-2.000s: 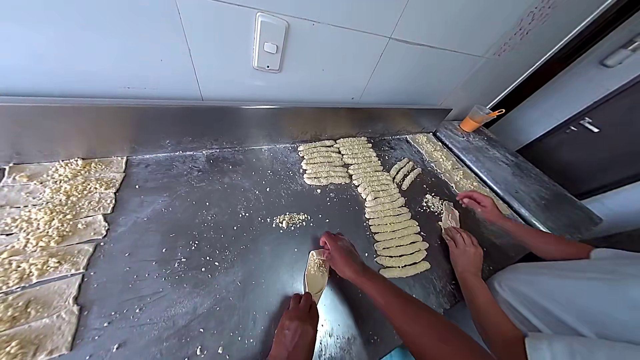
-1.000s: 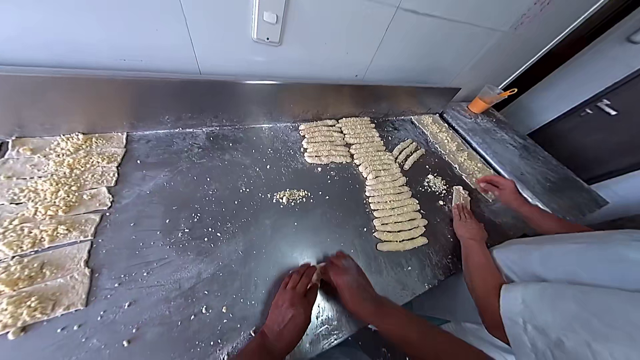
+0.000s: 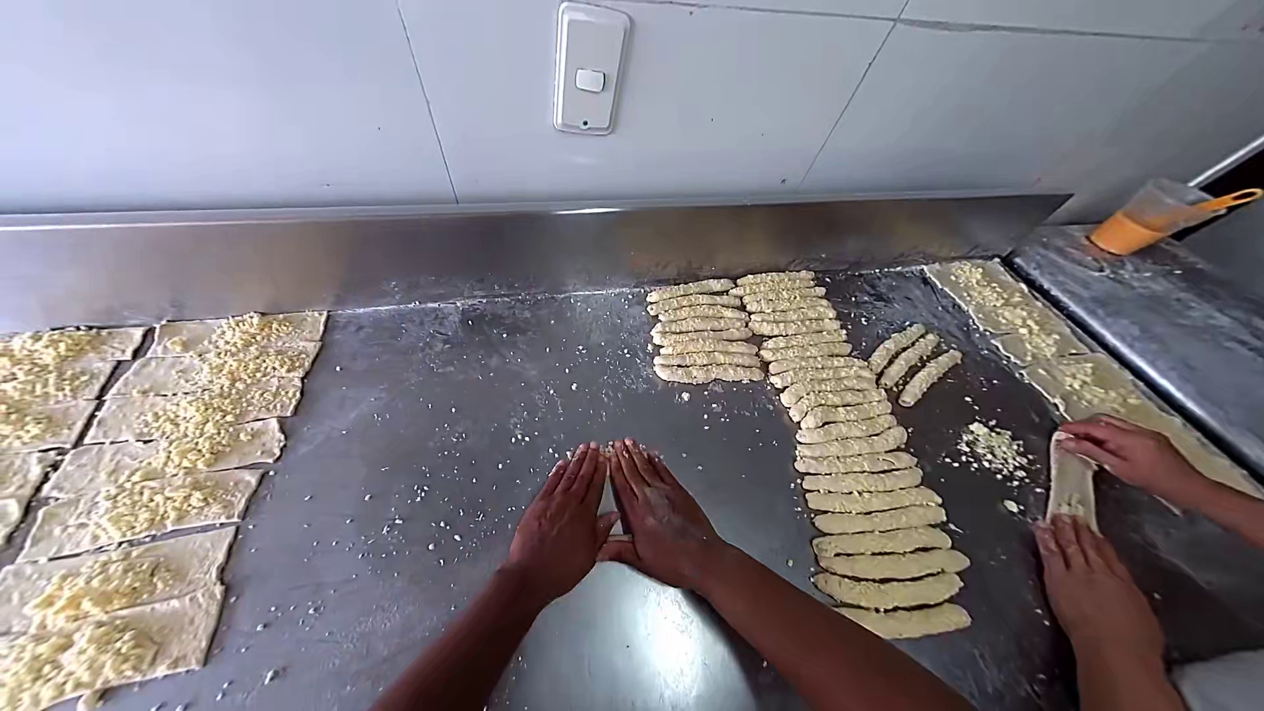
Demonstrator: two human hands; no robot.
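Observation:
My left hand point(image 3: 561, 523) lies flat and slanted on the steel worktop point(image 3: 444, 474), its fingers together. Beside it, my right hand point(image 3: 664, 513) mirrors it, thumbs close together at the bottom. A little pale dough point(image 3: 605, 494) shows in the narrow gap between the two; most of it is hidden under the palms. Right of my hands runs a long column of crumb-coated dough sticks point(image 3: 869, 499), with a shorter column point(image 3: 703, 331) behind and three loose sticks point(image 3: 913, 363) beside it. Flat dough strips topped with crumbled cheese-like filling point(image 3: 178, 434) cover the left side.
At the right, a co-worker's hands point(image 3: 1101, 592) handle a dough strip point(image 3: 1070, 484). Near them are a small pile of crumbs point(image 3: 993, 450) and a topped dough sheet point(image 3: 1096, 380). A clear jug point(image 3: 1150, 222) with an orange handle stands at the back right, below the tiled wall.
Two seconds ago my hands were apart around an open dough strip with filling; now they lie side by side over the dough. The crumb pile seen in front of my hands is no longer visible.

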